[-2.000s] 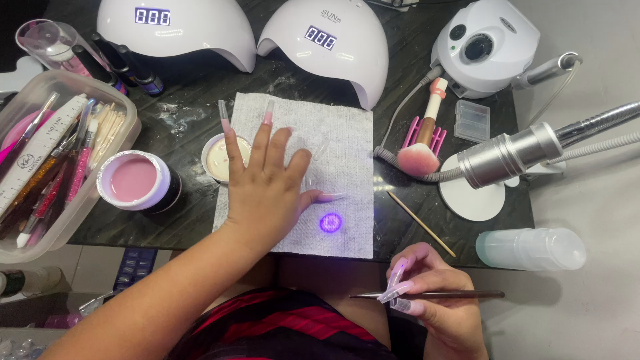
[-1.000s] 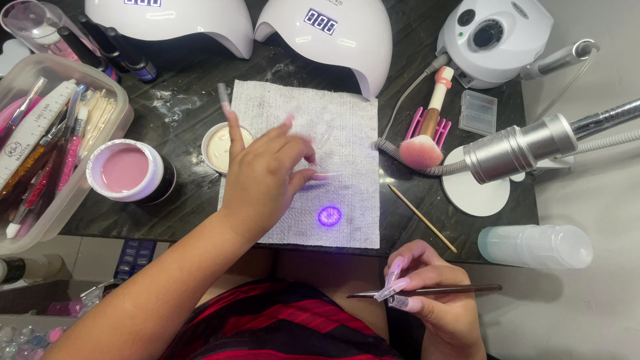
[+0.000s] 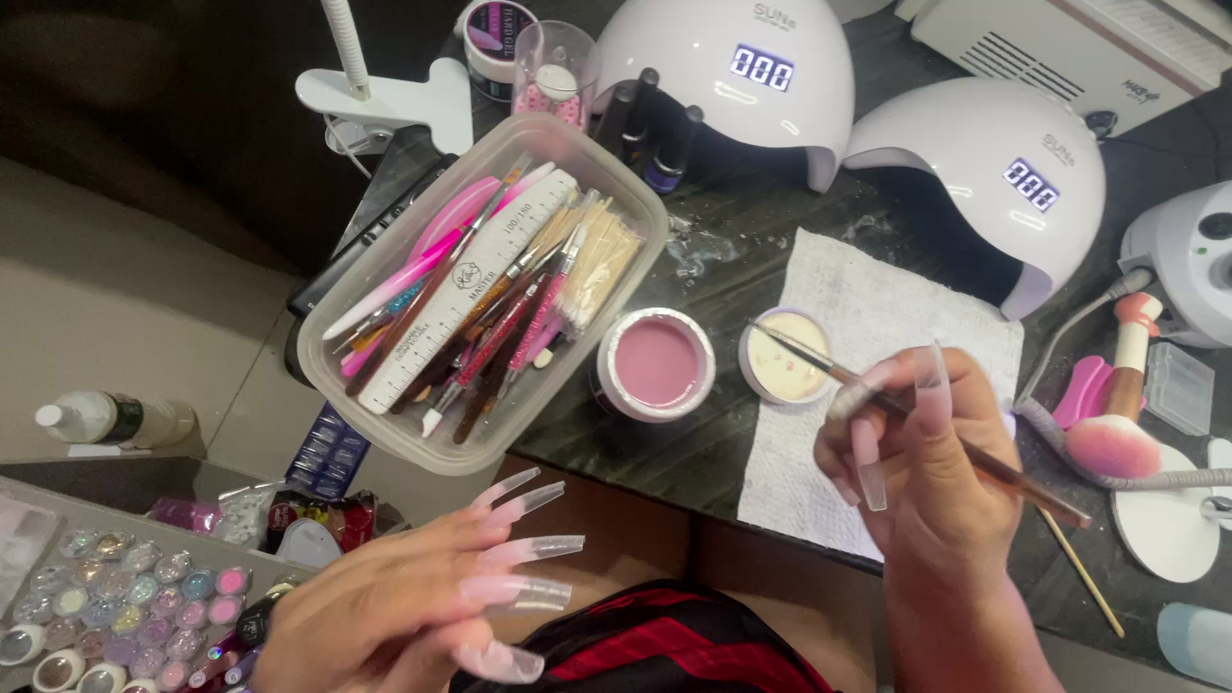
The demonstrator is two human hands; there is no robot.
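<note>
My right hand (image 3: 929,443) holds a thin nail brush (image 3: 972,452) with a dark handle between thumb and fingers. The brush tip lies over the round lid with cream-coloured inside (image 3: 787,356). My left hand (image 3: 414,597) is held low, left of centre, fingers spread and holding nothing; long clear-tipped pink nail extensions (image 3: 525,549) show on it. An open jar of pink gel (image 3: 659,366) stands between the tool box and the lid. Beneath the right hand and lid spreads a white paper towel (image 3: 799,481).
A plastic box (image 3: 640,260) of brushes, files and wooden sticks stands at left. Two white nail lamps (image 3: 731,58) (image 3: 991,164) line the back. At right are a pink powder brush (image 3: 1116,445), a wooden stick (image 3: 1083,573) and an electric device (image 3: 1193,250). Glitter pots (image 3: 144,597) fill the lower left.
My left hand has moved off the paper towel to the lower left. My right hand has risen with the brush from the table's front edge to over the towel. The view has swung left.
</note>
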